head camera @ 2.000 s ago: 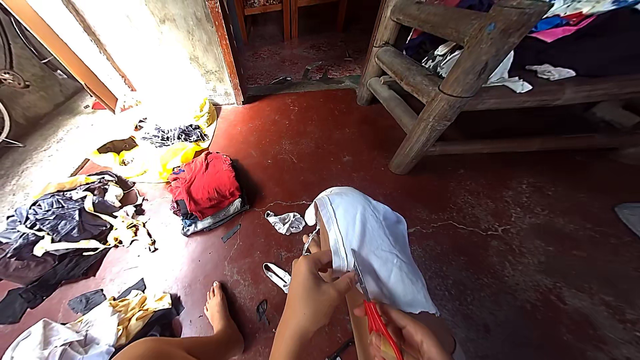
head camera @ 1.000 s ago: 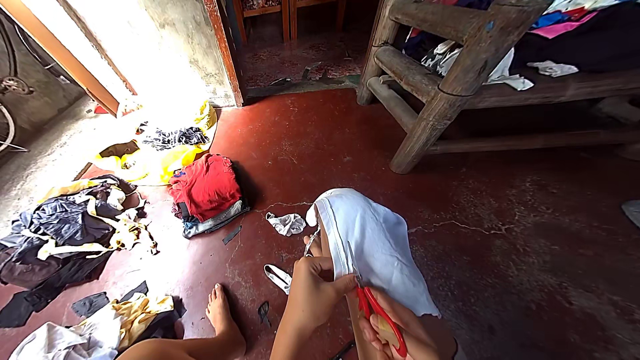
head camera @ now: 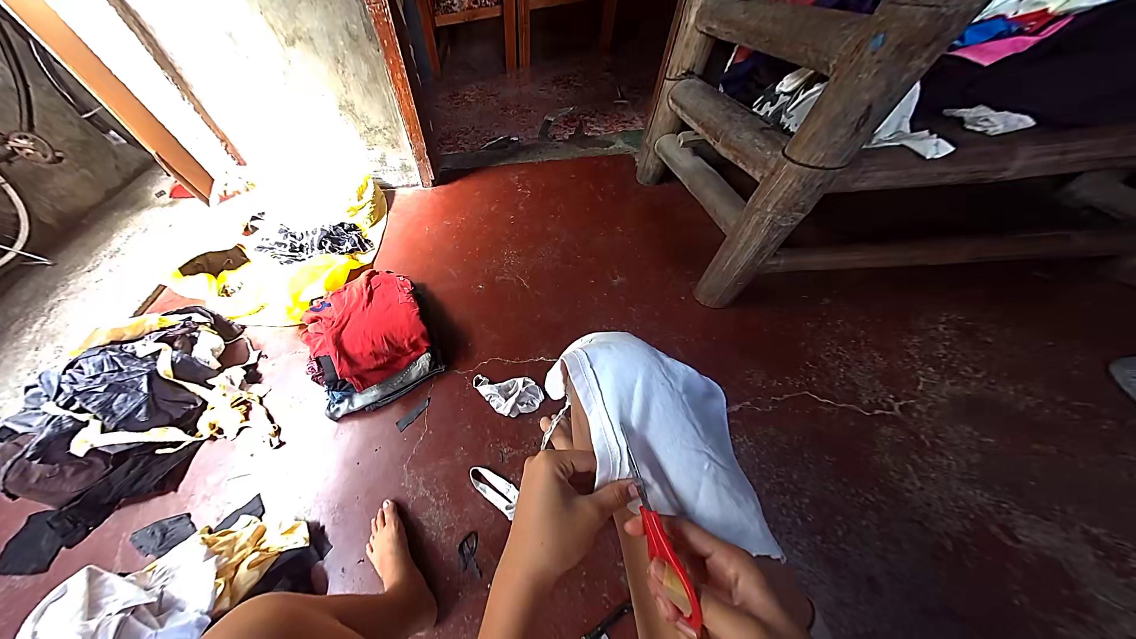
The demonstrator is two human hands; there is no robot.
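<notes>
A white cloth (head camera: pixel 674 426) with a stitched hem is draped over my raised knee. My left hand (head camera: pixel 564 506) pinches the cloth's hemmed edge between thumb and fingers. Red-handled scissors (head camera: pixel 667 559) are in my right hand (head camera: pixel 719 577), their blades lying against the cloth beside the hem, close to my left thumb. A thin frayed strip (head camera: pixel 556 424) hangs by the fingers of my left hand. The lower ends of the blades are near my left thumb, and part of the right hand's grip is hidden behind the handles.
A folded stack with a red garment (head camera: pixel 368 328) lies left on the red floor, near a dark clothing pile (head camera: pixel 106 390) and a yellow bag (head camera: pixel 293 284). White scraps (head camera: pixel 509 396) lie ahead. A wooden bench (head camera: pixel 781 195) holding clothes stands at right. My bare foot (head camera: pixel 390 546) is lower left.
The scissors have moved along the cloth's edge by the hem, and my right hand has shifted with them. My left hand keeps its pinch on the cloth.
</notes>
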